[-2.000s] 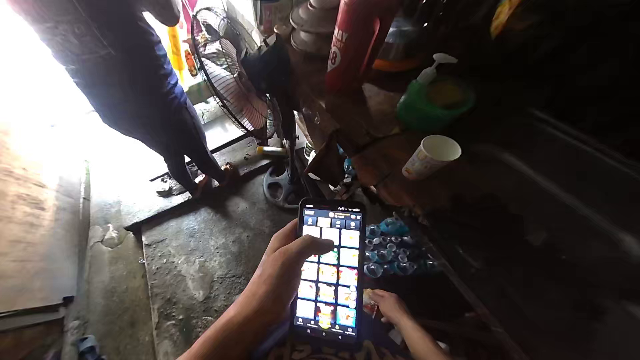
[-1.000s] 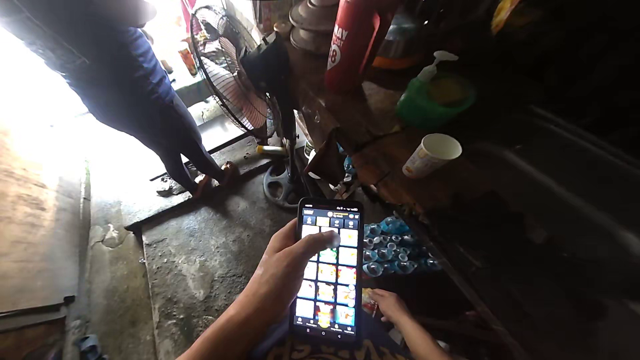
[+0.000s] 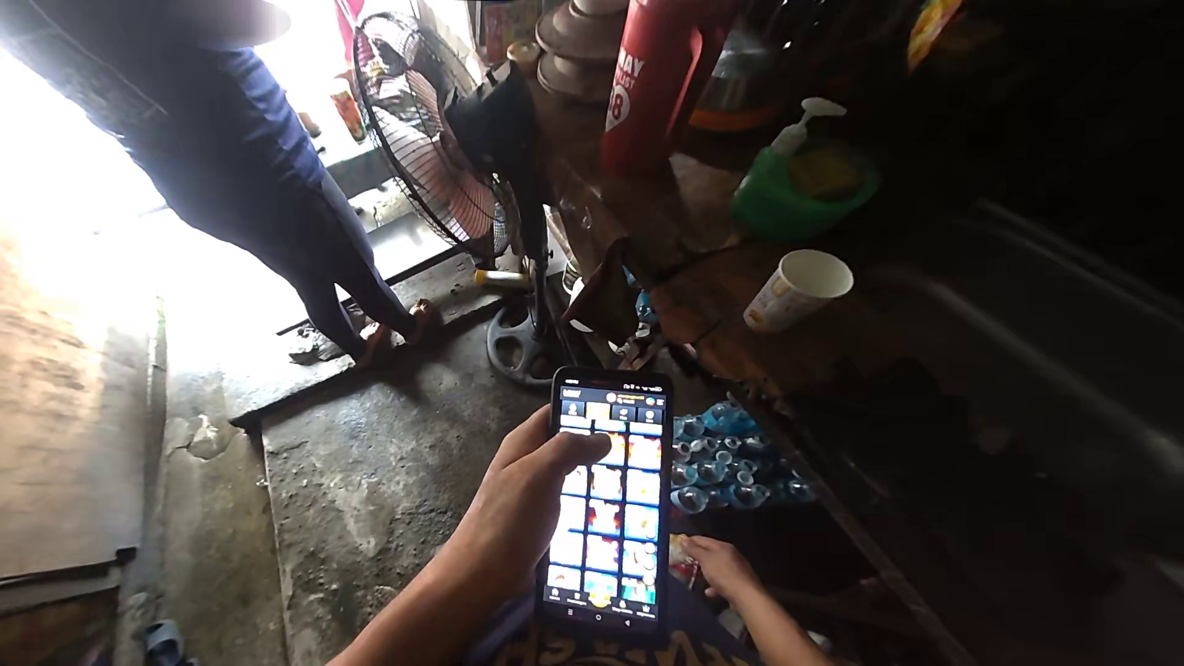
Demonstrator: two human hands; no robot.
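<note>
My left hand (image 3: 518,499) is closed around a black smartphone (image 3: 606,518) held upright, its thumb over the upper part of the lit screen, which shows a grid of colourful tiles. Lower and to the right, my right hand (image 3: 723,566) looks small and grips a little yellow and red item (image 3: 683,555), perhaps a packet, partly hidden behind the phone. Several clear, bluish plastic bottles (image 3: 726,462) lie just beyond the phone's right side. Dark cloth with yellowish lettering (image 3: 638,652) shows beneath the phone.
A black pedestal fan (image 3: 435,157) stands ahead on the concrete floor (image 3: 370,499), with a person (image 3: 250,157) to its left. The dark wooden table (image 3: 703,324) holds a paper cup (image 3: 797,291), a green container (image 3: 786,194) beside a white pump top, and a red jug (image 3: 647,92).
The standing person's upper body has shifted left since the first frame. The tiles on the phone screen have changed slightly. Both my hands stay in about the same place.
</note>
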